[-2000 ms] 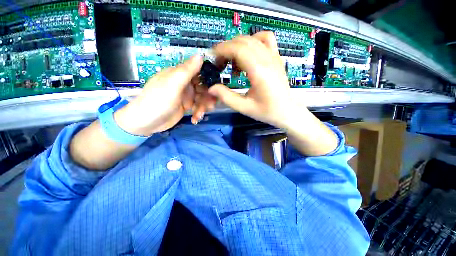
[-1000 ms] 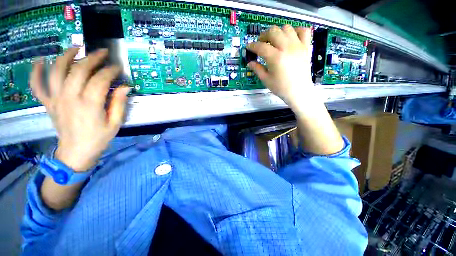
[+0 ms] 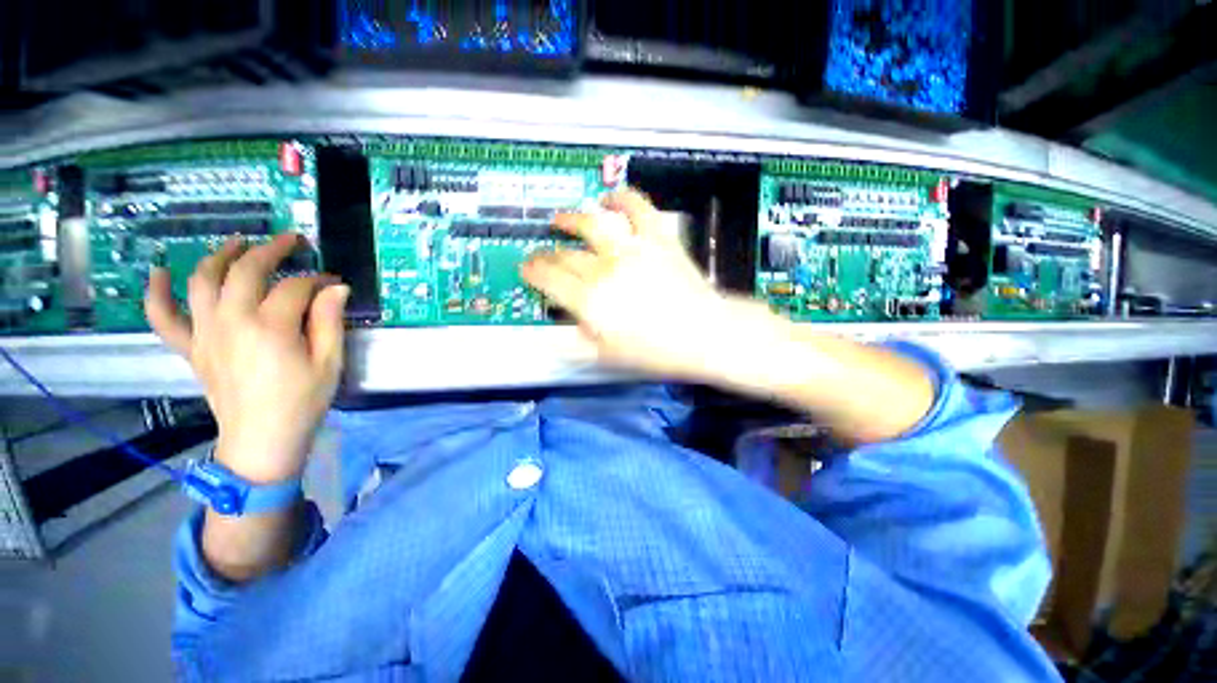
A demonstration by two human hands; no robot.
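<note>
Green circuit boards lie in a row between the rails. My left hand point(image 3: 260, 347) is over the left board point(image 3: 147, 287), palm down with fingers bent and spread. A dark patch shows by its fingertips; whether it is held or lies on the board is unclear. My right hand point(image 3: 634, 287) is blurred over the right side of the middle board point(image 3: 461, 274), fingertips low over it. Anything under its fingers is hidden. Another board point(image 3: 854, 247) lies to the right, past a dark gap. A blue strap point(image 3: 240, 491) is around my left wrist.
The near rail point(image 3: 454, 363) runs in front of the boards and the far rail point(image 3: 467, 118) behind them. Beyond are dark bins with blue components point(image 3: 897, 51). A blue cord point(image 3: 87, 416) runs to the wrist strap. A cardboard box point(image 3: 1128, 494) stands below right.
The hands first met around a dark part, then separated. The right hand moved from the board at right to the middle one. The view shifted, bringing the bins into sight.
</note>
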